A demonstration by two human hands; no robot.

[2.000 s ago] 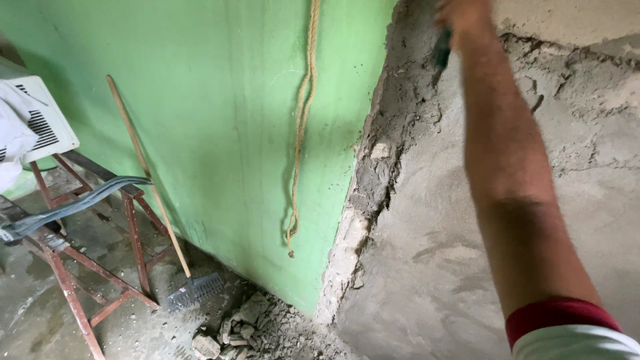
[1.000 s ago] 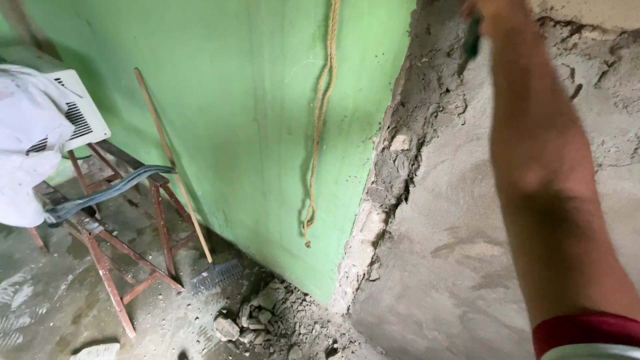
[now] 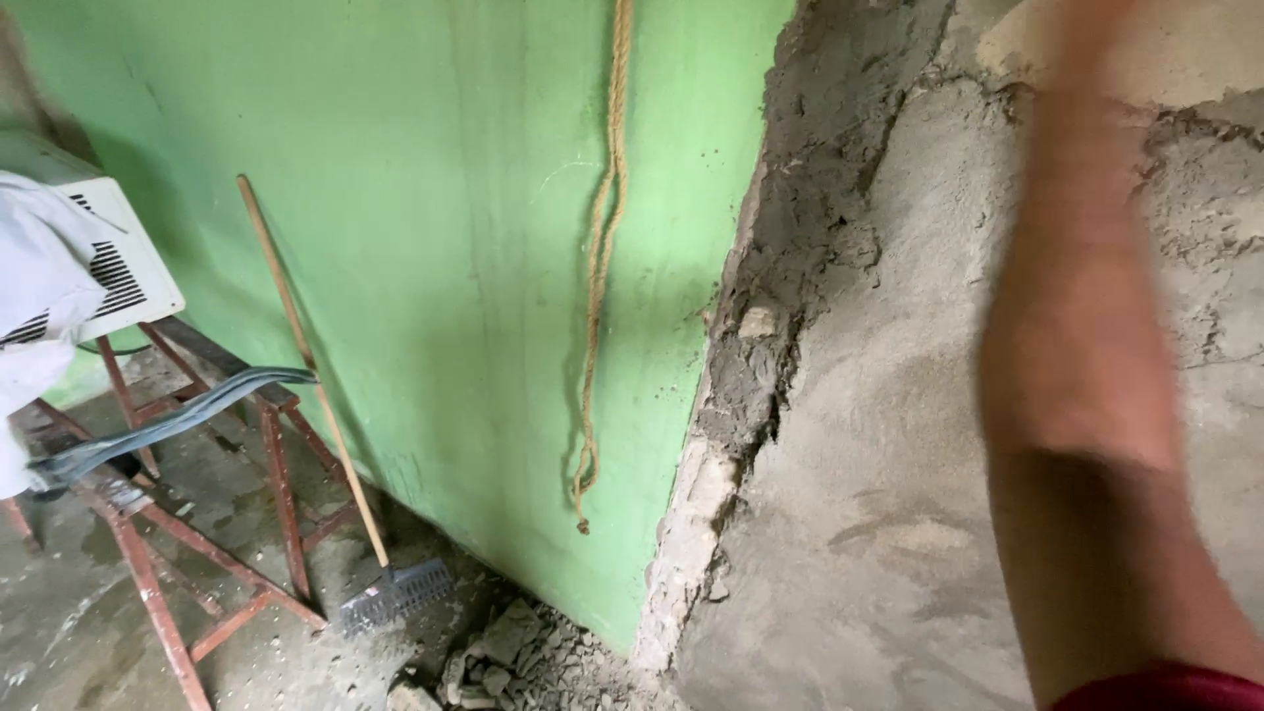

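My right forearm, blurred, rises from the lower right to the top edge in front of a rough, partly plastered wall (image 3: 889, 434). The hand itself is beyond the frame, so what it holds is hidden. Left of the arm, a strip of darker, wet-looking mortar (image 3: 820, 128) runs down the corner beside the green wall (image 3: 415, 237). A pale fragment (image 3: 758, 321) is set in that strip, and lower down the edge is lighter and broken. My left hand does not show.
A twisted rope (image 3: 595, 257) hangs against the green wall. Rubble (image 3: 513, 652) lies at its foot, near a long-handled broom (image 3: 395, 592). At left, reddish trestles (image 3: 281, 474) stand under a white vented unit (image 3: 133, 267) partly covered by white cloth (image 3: 39, 267).
My right hand, seen earlier at the top with a dark green thing in it, has gone out past the top edge. The view has shifted somewhat to the left.
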